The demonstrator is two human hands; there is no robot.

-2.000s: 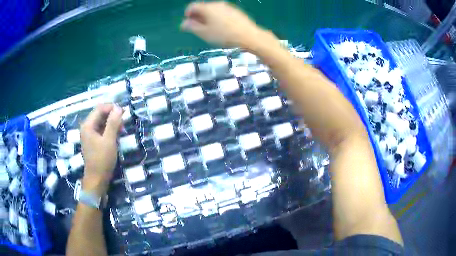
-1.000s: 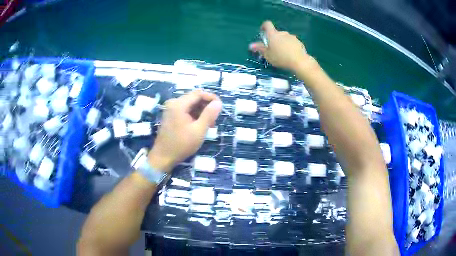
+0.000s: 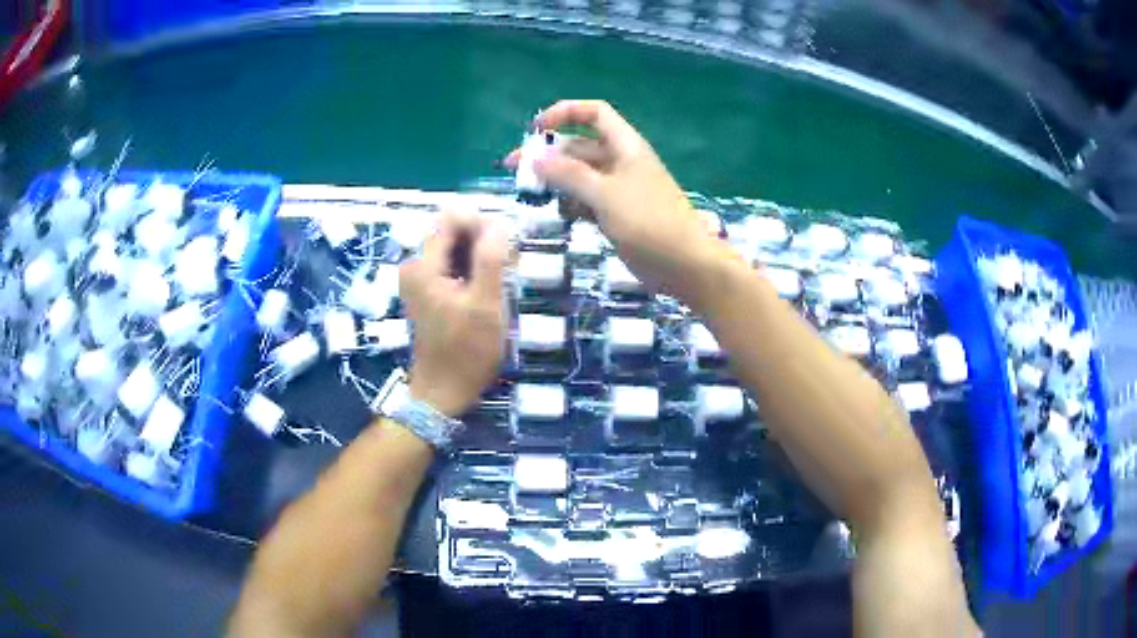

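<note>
My right hand (image 3: 611, 175) holds a white wired component (image 3: 536, 162) with dark parts between thumb and fingers, above the far edge of the clear blister tray (image 3: 499, 567). My left hand (image 3: 455, 305) is over the left part of the tray, its thumb and fingertips close together and blurred; whether it holds anything cannot be told. White blocks (image 3: 633, 404) with thin leads sit in rows in the tray pockets. The near pockets show strong glare. My right forearm hides part of the tray's middle and right.
A blue left bin (image 3: 215, 411) is heaped with white components. Loose components (image 3: 294, 354) lie between it and the tray. A blue right bin (image 3: 994, 411) holds blocks with dark parts. The green conveyor (image 3: 374, 106) runs beyond the tray, with a pale side rail (image 3: 337, 197).
The view has shifted. My right hand has come back from over the conveyor toward the tray's far edge and my left hand, and the white component now shows clearly in it.
</note>
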